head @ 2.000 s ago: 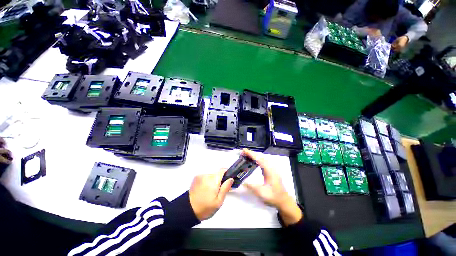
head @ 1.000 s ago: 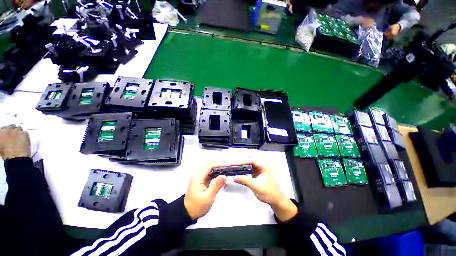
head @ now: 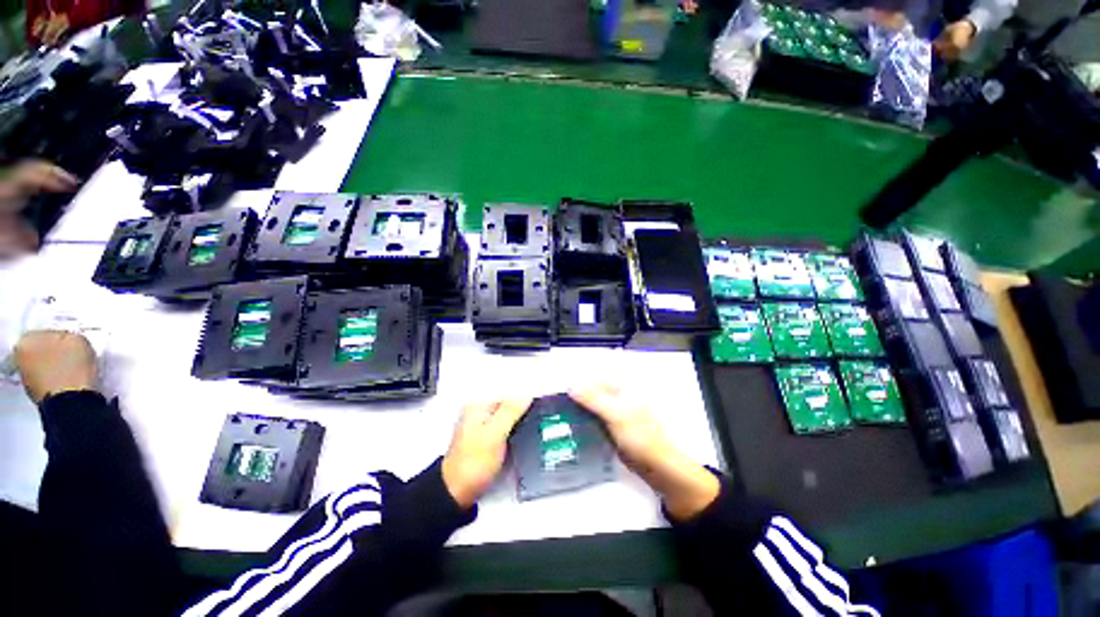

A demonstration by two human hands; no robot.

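A black square housing with a board fitted (head: 560,448) is held low over the white sheet (head: 398,482), green showing through its window. My left hand (head: 480,448) grips its left side. My right hand (head: 642,436) is at its upper right edge, fingers on it. Whether the housing touches the sheet I cannot tell. Another housing with a green board (head: 256,463) lies at left on the sheet.
Stacked housings with boards (head: 362,335) stand left of centre. Empty housings (head: 512,289) and a black tray (head: 667,275) stand behind my hands. Green boards (head: 811,395) and grey modules (head: 959,398) lie right. Another person's hand (head: 58,362) is at left.
The held unit has turned from edge-on to flat, its window now facing up. My hands have spread to its two sides. The neighbour's arm at left has shifted.
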